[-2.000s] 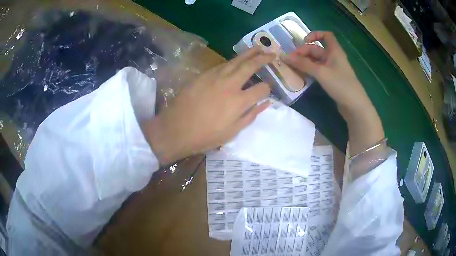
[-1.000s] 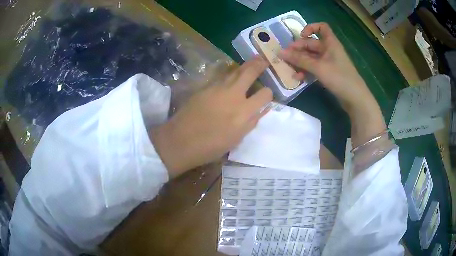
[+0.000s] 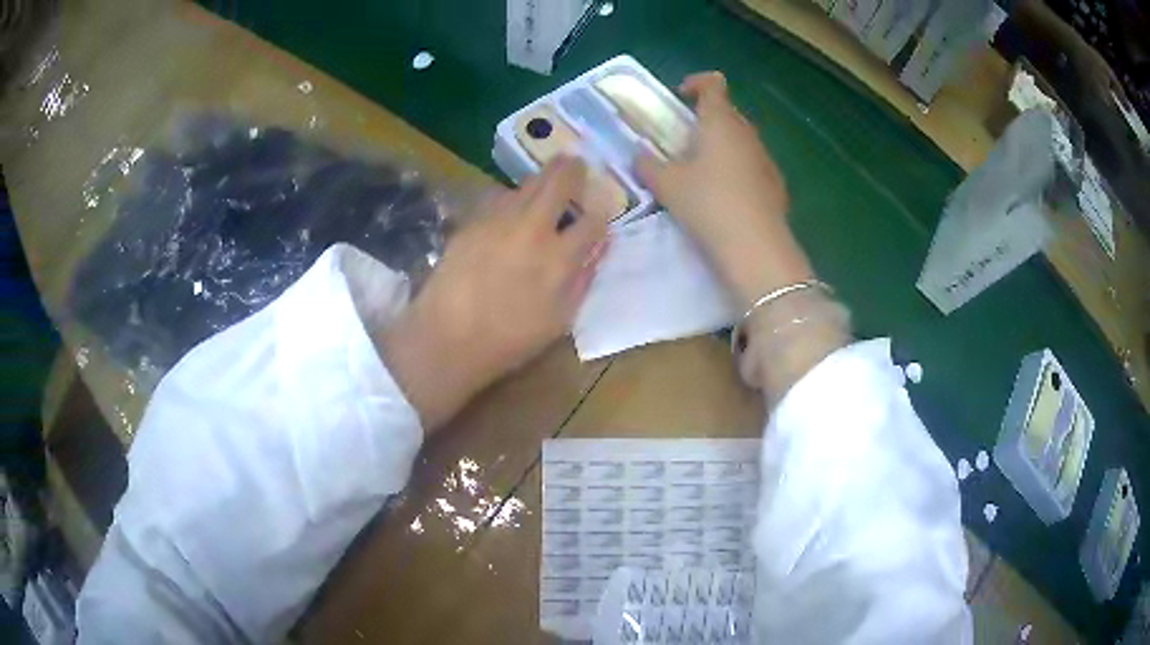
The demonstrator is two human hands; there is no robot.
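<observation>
A white blister tray [image 3: 579,106] lies on the green belt in front of me. Its left well holds a cream rounded device [image 3: 530,141] with a dark round spot; its right well holds a second cream bar [image 3: 641,107]. My left hand [image 3: 505,271] holds a white label sheet [image 3: 656,290], its fingers over the tray's near left part and hiding part of the device. My right hand [image 3: 721,170] grips the tray's right side, the thumb on the inner side. No sticker can be made out on the fingertips.
Printed label sheets [image 3: 631,504] lie on the brown bench. A crinkled clear bag [image 3: 252,239] with dark contents is at left. Two more trays [image 3: 1045,435] stand on the belt at right, near an upright white card [image 3: 990,233]. Another card [image 3: 542,32] is at the top.
The tray and both hands have shifted left in view. My right hand has moved from over the device to the tray's right side. The white card at right sits farther along the belt.
</observation>
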